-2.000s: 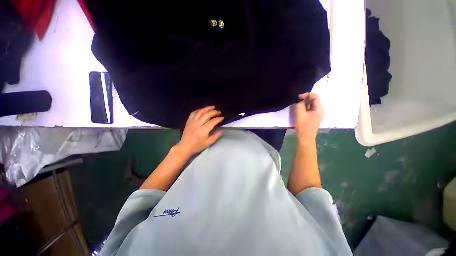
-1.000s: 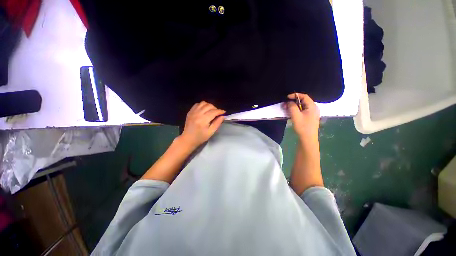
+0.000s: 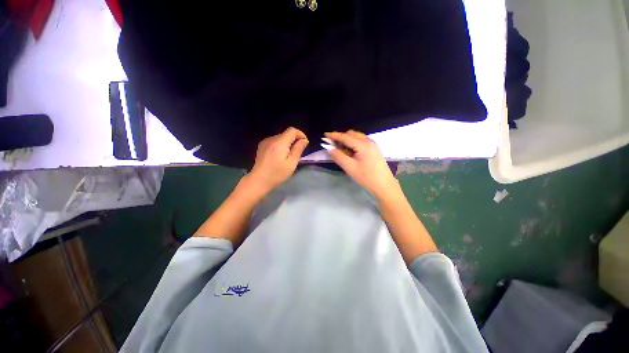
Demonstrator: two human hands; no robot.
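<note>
A large black garment (image 3: 303,76) lies over the white-topped table, with its lower edge along the table's front. Two gold buttons (image 3: 307,4) show on it at the top. My left hand (image 3: 277,157) pinches the garment's edge at the table's front edge. My right hand (image 3: 355,157) is close to the right of it, closed around small thread snips (image 3: 328,144), whose silver tips point left towards my left fingertips. The fingers hide the rest of the snips.
A smartphone (image 3: 128,120) and a black flask (image 3: 26,132) lie on the table (image 3: 76,76) at left. Red garments (image 3: 33,16) are at upper left. A white bin (image 3: 579,103) with dark garments (image 3: 517,72) stands at right. Clear plastic bags (image 3: 76,196) hang below left.
My right hand has moved left with the snips, from the garment's right part to beside my left hand. The garment's lower right corner now spreads further right, and the buttons sit higher in view.
</note>
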